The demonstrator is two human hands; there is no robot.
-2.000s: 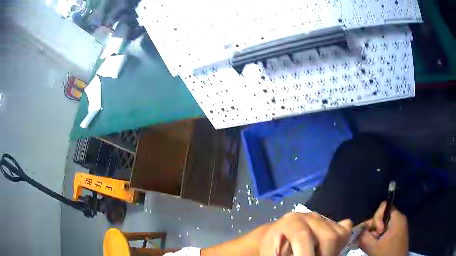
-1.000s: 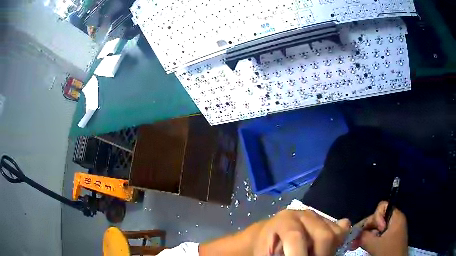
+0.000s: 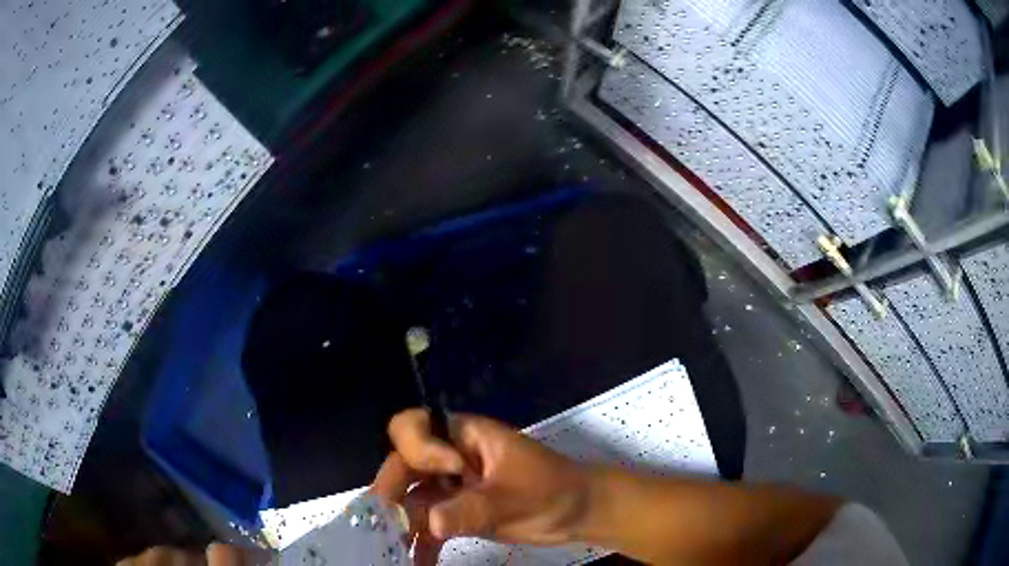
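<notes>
My right hand grips dark tweezers like a pen. Their pale end points up and away from me over the dark trousers. The fingertips are at the edge of a greyish-white board piece at the bottom; the tweezers' tips are hidden by the fingers. My left hand is cut off by the bottom edge, with only some fingers showing; its hold cannot be seen. A white stack of PCBs lies on my lap under the right hand and forearm.
A large PCB stack lies on the green bench at left. A grey metal rack with tiers of PCBs stands at right. A blue bin is beside my legs, with more blue plastic between them. Pale specks lie on the floor.
The view has swung right, bringing the rack in and losing the pallet jack and cabinet. My left hand is now mostly out of the picture; my right hand still holds the tweezers.
</notes>
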